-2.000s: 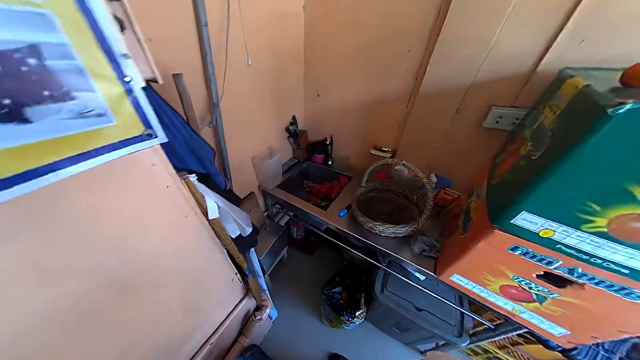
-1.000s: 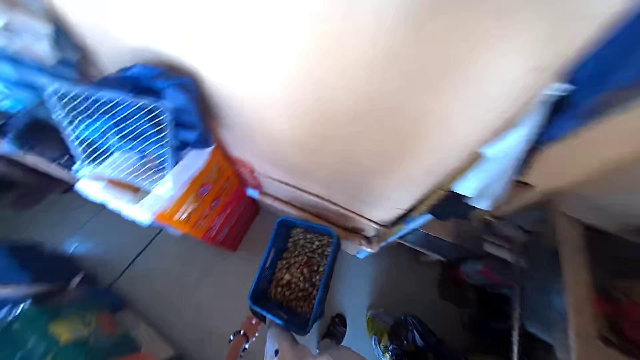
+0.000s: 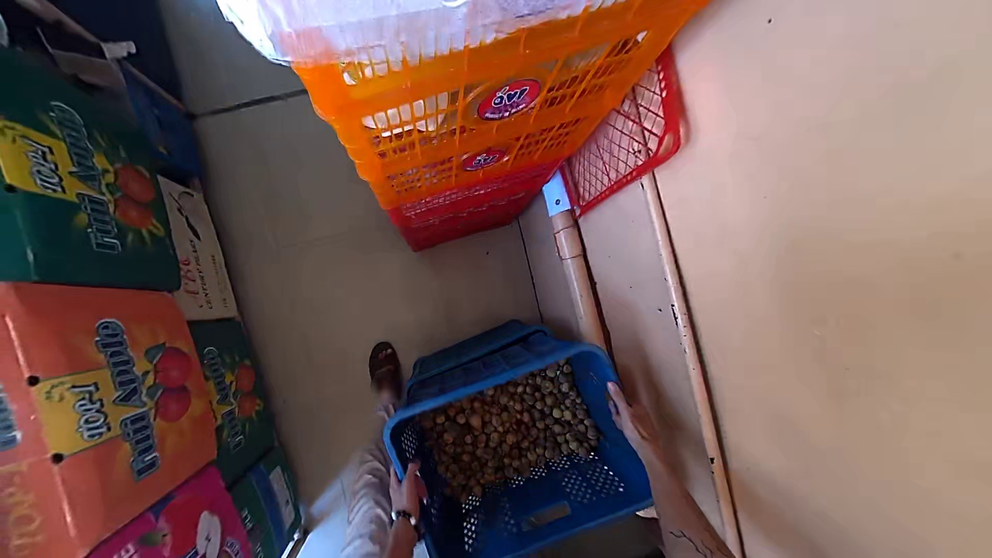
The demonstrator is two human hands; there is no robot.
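A blue plastic crate is tilted between my two hands, with many small round brown fruits or nuts gathered toward its far side. My left hand grips the crate's left rim; a dark bracelet is on that wrist. On the right rim is my right hand, its fingers over the edge. Directly behind the held crate, another blue crate shows in part; whether the two touch cannot be told.
Stacked orange crates on red crates stand ahead, near a red mesh basket. Fruit cartons line the left side. A pipe runs along the wall at right. My sandalled foot is on the tiled floor.
The view has swung from the sink corner down to the crates. The crate of brown fruits or nuts, level on the floor a second ago, is now tilted and held by both hands.
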